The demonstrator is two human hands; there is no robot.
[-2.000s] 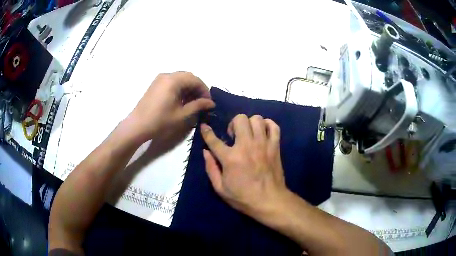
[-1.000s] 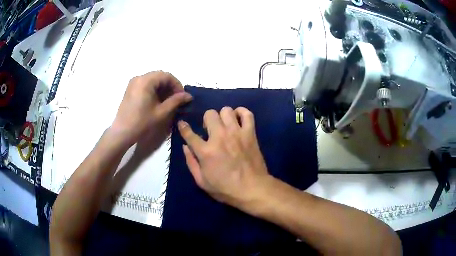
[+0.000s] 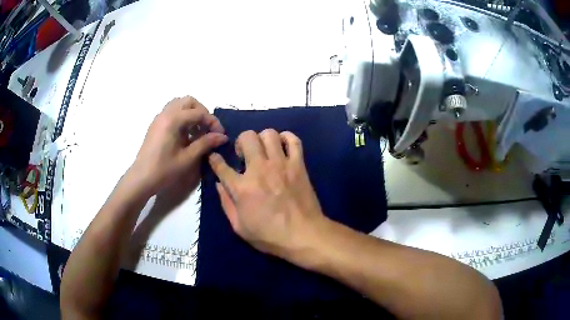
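A dark navy cloth panel (image 3: pixel 340 187) lies on the white machine table, its left edge frayed and its lower part running over the front edge. Its right part lies beside the presser foot (image 3: pixel 359 136) of the white sewing machine (image 3: pixel 375 69). My left hand (image 3: pixel 181 140) pinches the panel's left edge near the upper left corner between thumb and fingers. My right hand (image 3: pixel 272 194) lies palm down on the panel, fingers bent, forefinger near my left fingertips. What lies under the fingers is hidden.
Red looped handles (image 3: pixel 472 147) and yellow ones lie behind the needle area. A black angular piece (image 3: pixel 550 209) is at the right table edge. Black lettered tape (image 3: pixel 74 87) runs along the left. More red and yellow handles (image 3: pixel 30 187) lie at far left. A printed scale (image 3: pixel 165 256) marks the front edge.
The view has shifted, so table, machine and cloth appear farther left. Both hands keep nearly the same place on the cloth, with small finger movements.
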